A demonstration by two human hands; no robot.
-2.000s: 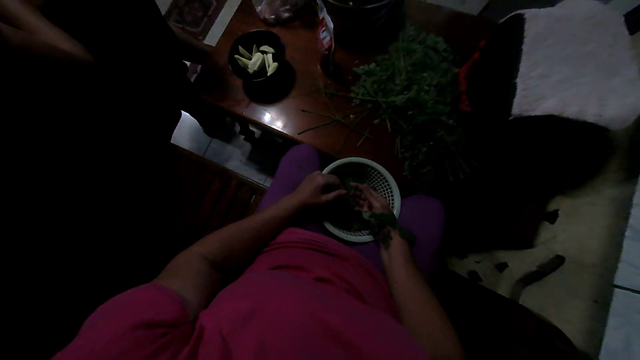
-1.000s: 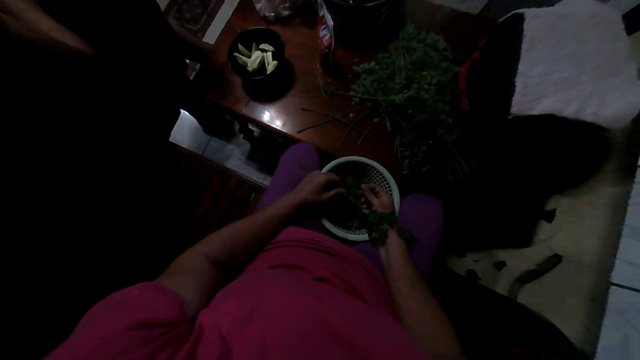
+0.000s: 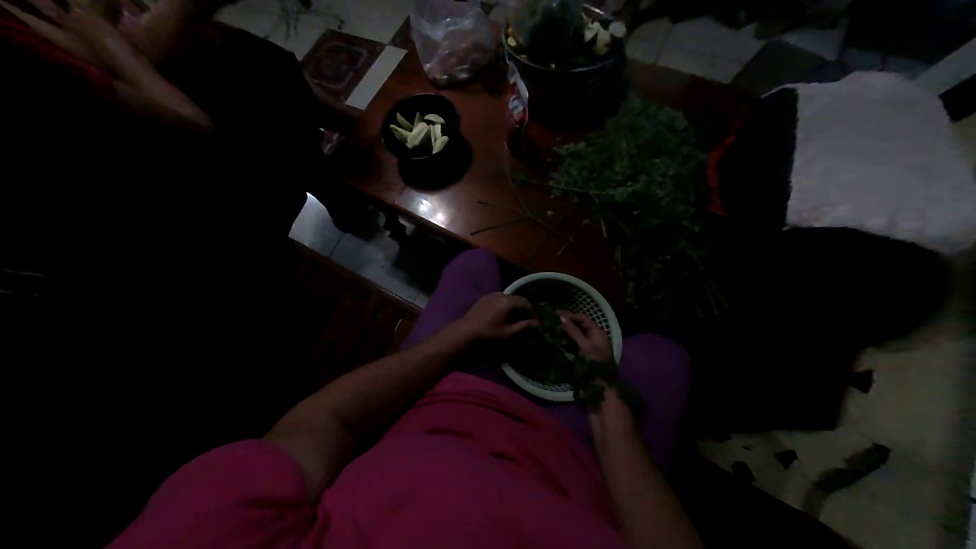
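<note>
A pale perforated plastic colander (image 3: 602, 305) rests on my lap, with dark green leaves (image 3: 545, 358) inside. My right hand (image 3: 589, 335) is over its right side, shut on a leafy green sprig (image 3: 598, 381) that hangs back across the wrist. At the colander's left rim, my left hand (image 3: 502, 316) has its fingers bent toward the leaves; in the dim light I cannot tell whether they pinch anything. A large heap of leafy green stems (image 3: 633, 175) lies on the brown wooden table beyond the colander.
On the table (image 3: 473, 221) stand a dark bowl of pale cut pieces (image 3: 418, 136), a clear plastic bag (image 3: 454, 46) and a dark pot (image 3: 568, 76). Another person's arm and hand (image 3: 114, 53) show at upper left. A white fluffy cover (image 3: 877, 160) lies at right.
Both hands stay at the colander, with small finger movements. The sprig remains in my right hand.
</note>
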